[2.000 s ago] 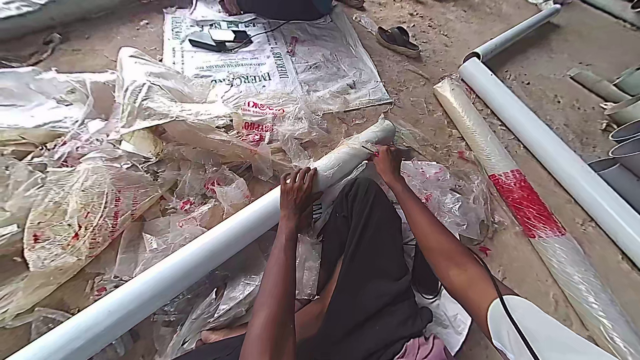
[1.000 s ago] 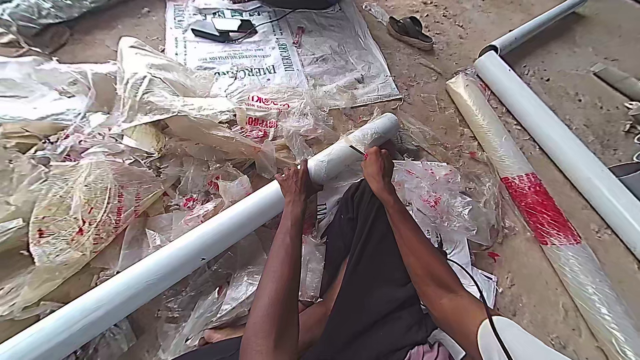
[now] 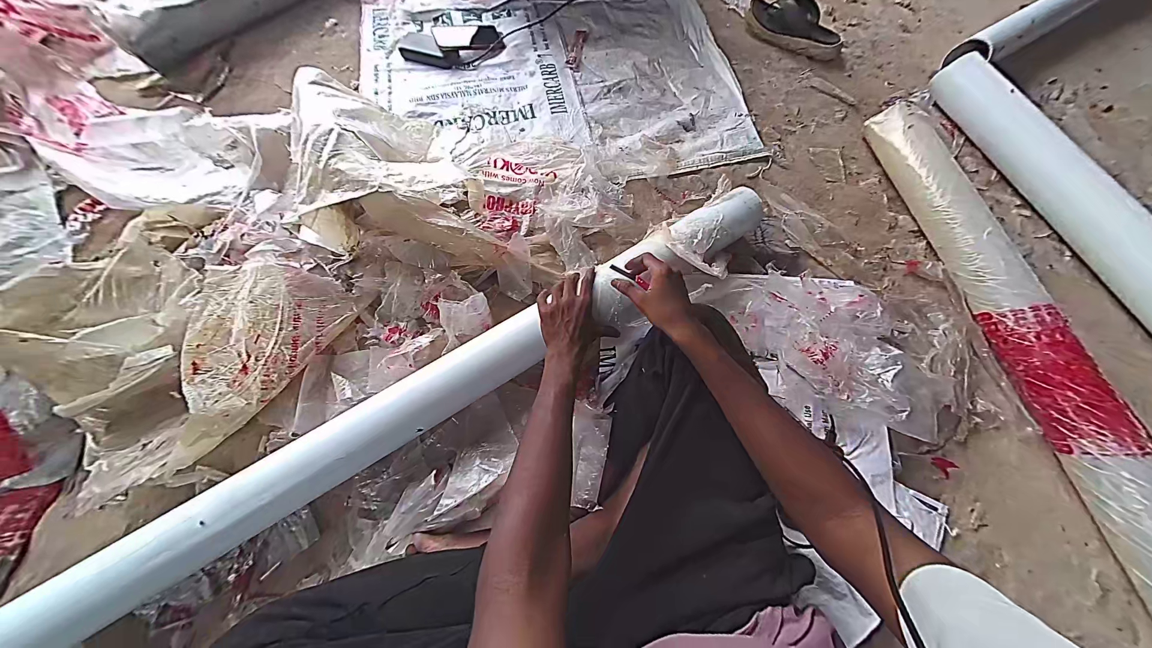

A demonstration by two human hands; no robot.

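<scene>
A long pale plastic pipe (image 3: 378, 423) lies slantwise across my lap, running from the lower left to its upper-right end. My left hand (image 3: 569, 317) rests over the pipe, its fingers bent on the top and the thumb at the near side. Just to the right, my right hand (image 3: 655, 292) pinches a small dark, thin tool with a red part against the pipe's surface; its exact kind cannot be made out. Beyond that hand, clear plastic film (image 3: 697, 241) clings in wrinkles around the pipe near its end.
Crumpled plastic wrap (image 3: 261, 333) heaps at the left and beneath the pipe. Behind lies a flattened printed sack (image 3: 666, 90) with a dark device (image 3: 432, 49) and cable. A sandal (image 3: 792, 27) sits at the top. On the right are a wrapped pipe (image 3: 954, 225) and a bare pipe (image 3: 1044, 171).
My right hand has moved down the pipe toward my left hand, with the thin tool still in it. Film near the pipe's end now stands loose and wrinkled.
</scene>
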